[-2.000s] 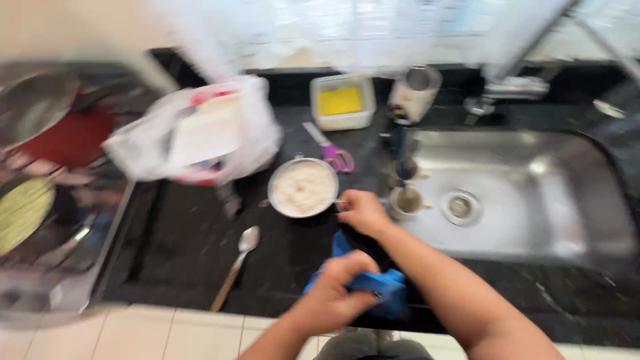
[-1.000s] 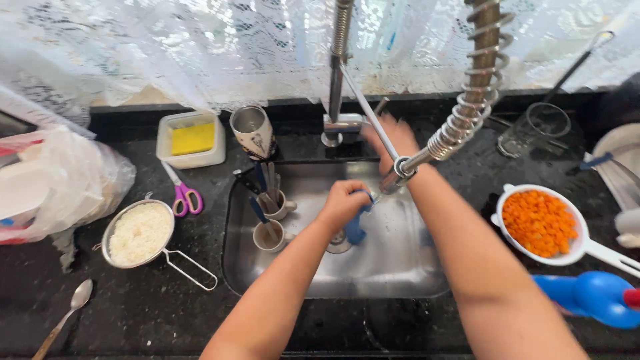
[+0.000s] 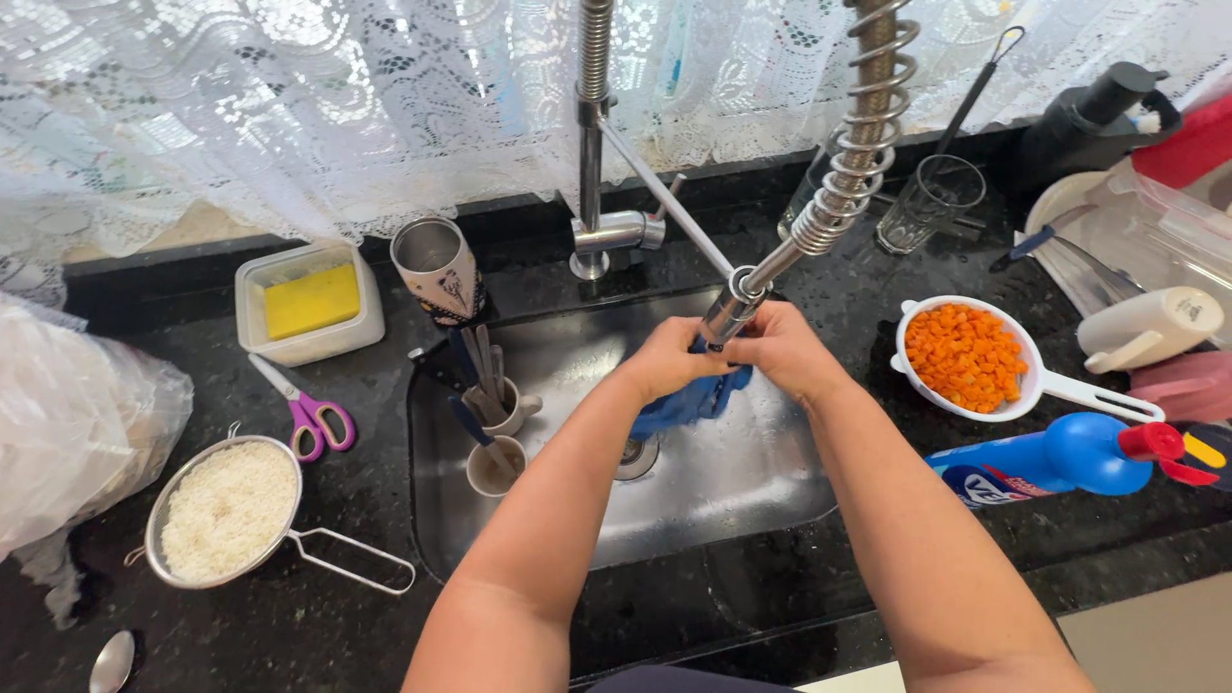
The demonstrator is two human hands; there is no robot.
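Over the steel sink (image 3: 722, 476), my left hand (image 3: 674, 358) and my right hand (image 3: 784, 354) both grip a blue cloth (image 3: 688, 404), close together. The cloth hangs between them, just below the spout (image 3: 733, 313) of the spring faucet, which hides part of the fingers. Whether water is running cannot be told. Left of the hands, inside the sink, stand a cup (image 3: 512, 412) full of cutlery and another cup (image 3: 496, 467) with a blue-handled utensil in it.
Left of the sink are a strainer of rice (image 3: 231, 510), purple-handled scissors (image 3: 313, 419), a plastic tub (image 3: 361, 332) with a yellow sponge and a patterned tumbler (image 3: 438, 269). To the right lie a white strainer of diced carrots (image 3: 965, 358), a blue detergent bottle (image 3: 1078, 454) and a drinking glass (image 3: 929, 207).
The blue cloth was over the counter's front edge two seconds ago and is now over the sink. Since one second ago, my right hand has come from the faucet lever to the cloth.
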